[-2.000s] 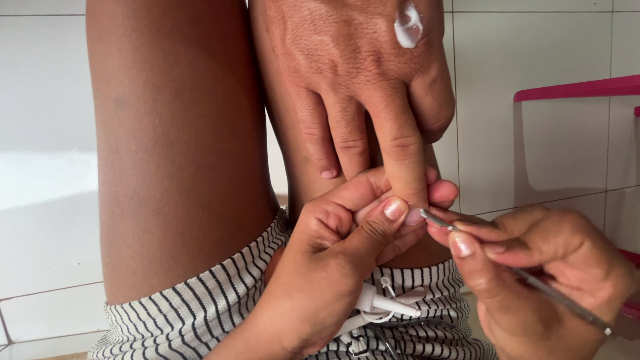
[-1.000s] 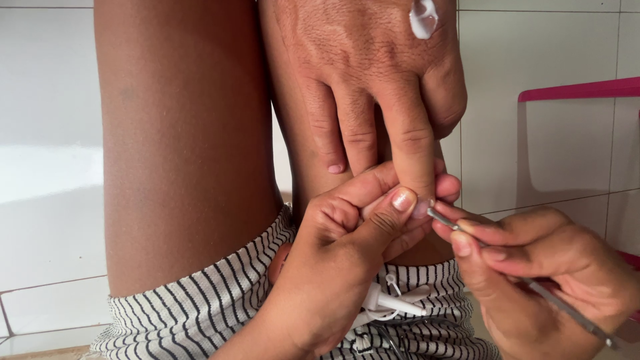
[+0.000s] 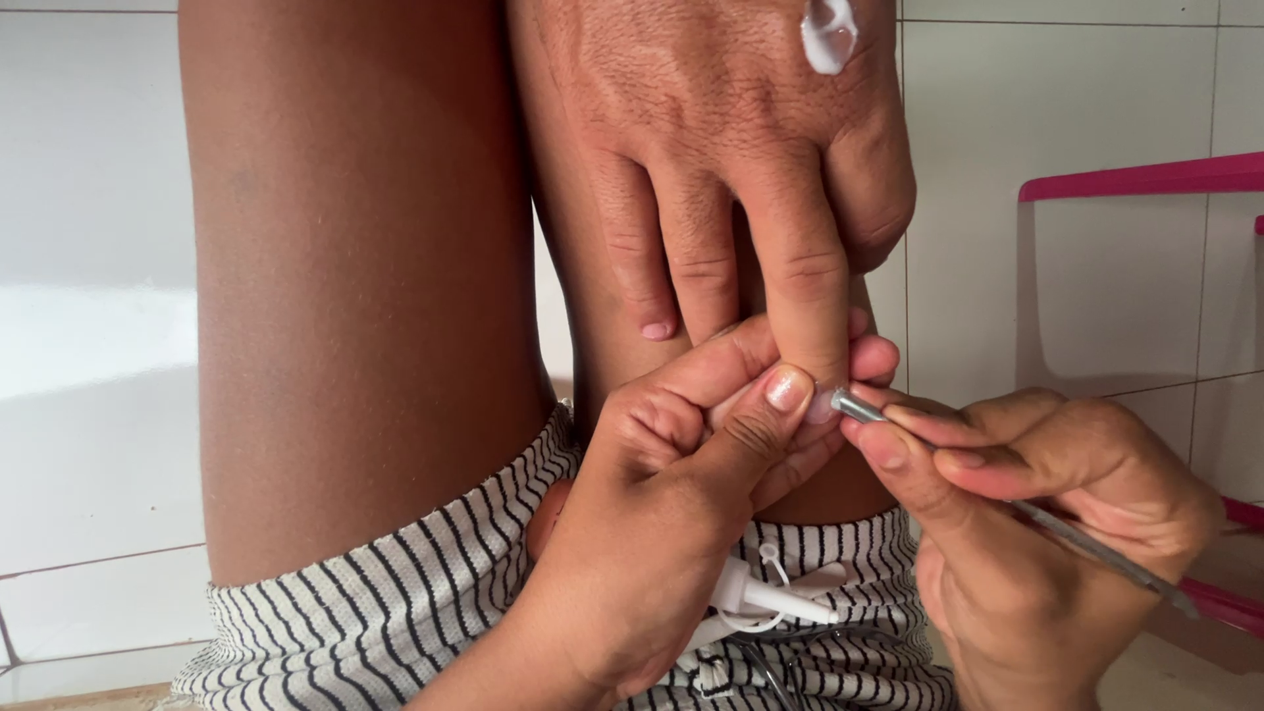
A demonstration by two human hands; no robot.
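Another person's hand rests palm down on my thigh, with a dab of white cream on its back. My left hand grips one of its fingertips, thumb beside the nail and fingers beneath. Between the thumb and fingers of my right hand is a metal cuticle pusher, slanting down to the right. Its flat tip touches the edge of that fingernail. A white nozzle tip of a tube or bottle shows in my lap below my left hand; its body is mostly hidden.
My bare left thigh and striped shorts lie under the work. Pink bars of some furniture stand at the right, over a tiled floor. A thin dark cord or cable lies near the nozzle.
The pusher's tip stays at the same fingernail, with only slight shifts of my right hand. My left hand keeps its hold on the fingertip.
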